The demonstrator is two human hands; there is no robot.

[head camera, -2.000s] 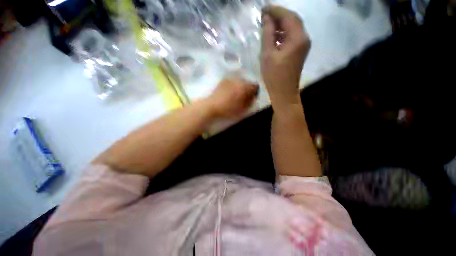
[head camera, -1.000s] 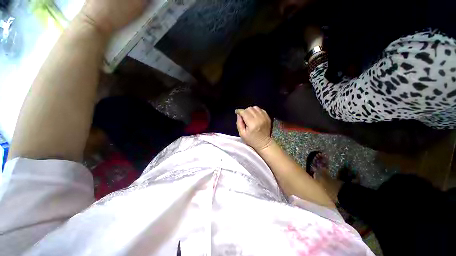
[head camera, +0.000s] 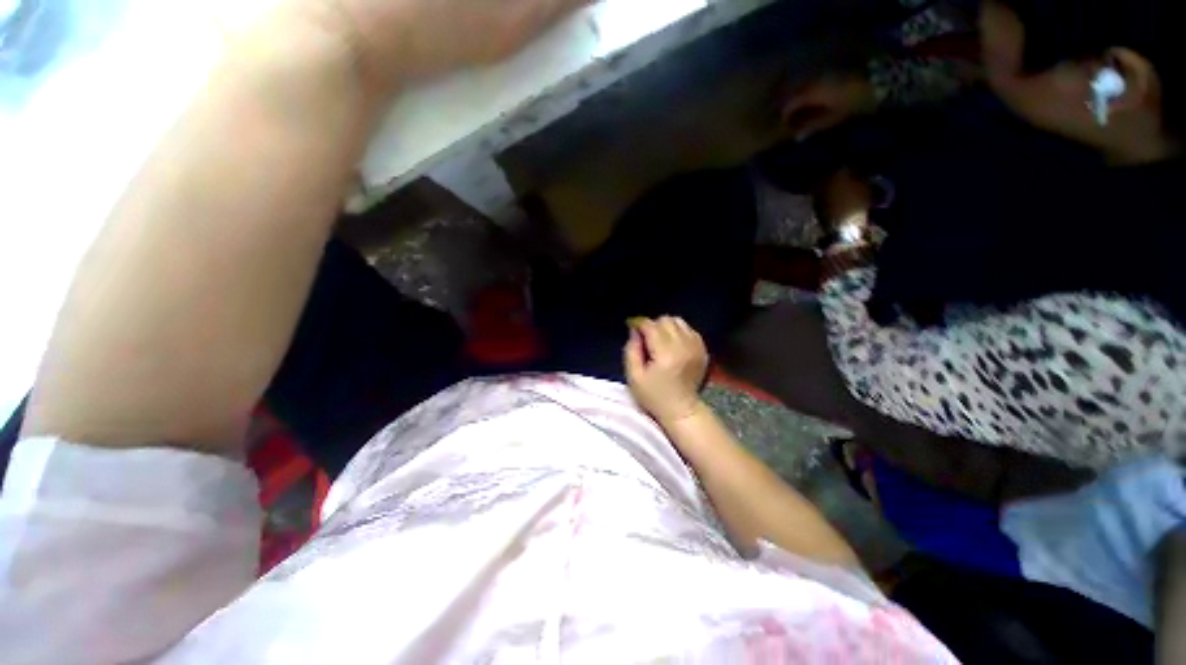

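My left hand [head camera: 449, 29] is at the top, over the edge of the white bench [head camera: 494, 98]. It is blurred, its fingers are cut off by the top edge, and I cannot tell if it holds anything. My right hand [head camera: 666, 366] is low in front of my body, away from the bench, with its fingers curled closed. I see nothing held in it; its palm side is hidden. No cable can be made out at either hand.
A person in a black-and-white spotted sleeve [head camera: 1027, 357] sits at the right, with a hand [head camera: 843, 198] near the bench. Red stool parts [head camera: 289, 474] show beside my lap. Speckled floor [head camera: 780, 435] lies below. Another person's light blue clothing [head camera: 1093, 526] is at lower right.
My view has swung from the bench to my lap and the floor. My right hand has left the bench and stays low, fingers closed. The neighbour's head has come into view.
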